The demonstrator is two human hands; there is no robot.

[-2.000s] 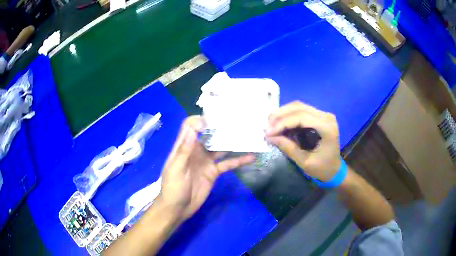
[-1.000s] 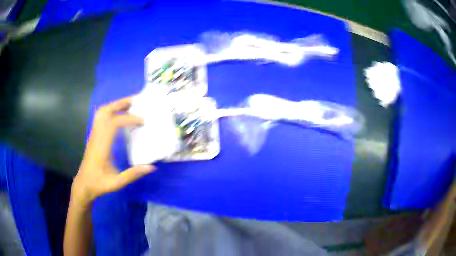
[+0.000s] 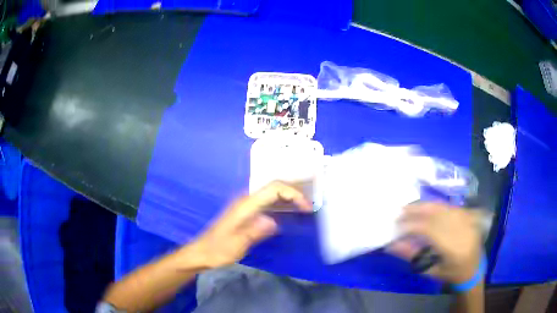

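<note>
An open white housing with a circuit board and small parts lies on the blue mat. Just below it, a second unit shows a plain white top. My left hand is at that unit's lower edge, fingers curled; whether it grips is unclear. My right hand holds a blurred white cover over the mat. A dark tool handle shows in the same hand. The cover partly hides the lower unit's bagged cord.
The upper unit's bagged white cord runs right across the mat. A white clump lies on the dark strip at right. Another blue sheet is beyond it. A green conveyor runs behind. Blue bins are lower left.
The view has shifted, with the units now further right. The lower unit's exposed parts are now under a white top. My right hand has come over the mat with a white cover.
</note>
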